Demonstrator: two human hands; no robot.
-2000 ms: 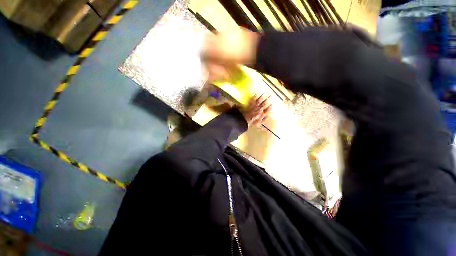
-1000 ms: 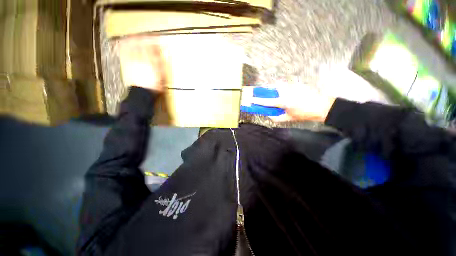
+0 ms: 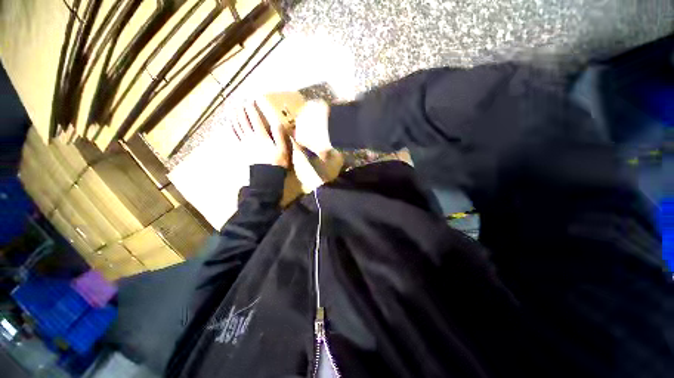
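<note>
A brown carton [image 3: 210, 184], strongly overexposed, lies on the speckled bench [image 3: 414, 37] right in front of me. My left hand [image 3: 260, 134] lies flat over its top with the fingers slightly apart. My right hand [image 3: 314, 131] is bent at the carton's near right part, close beside or touching my left hand. Glare and blur hide its fingertips, and I cannot tell whether it holds anything. The tape dispenser cannot be made out.
A thick row of flat cartons [image 3: 148, 74] stands just beyond the carton. Stacked brown cartons [image 3: 122, 192] are at the left. Blue crates [image 3: 55, 310] and a pink item [image 3: 94, 288] are at the lower left.
The view has turned. My right hand has moved from the blue tape dispenser at the carton's right side to beside my left hand, and the dispenser is no longer visible.
</note>
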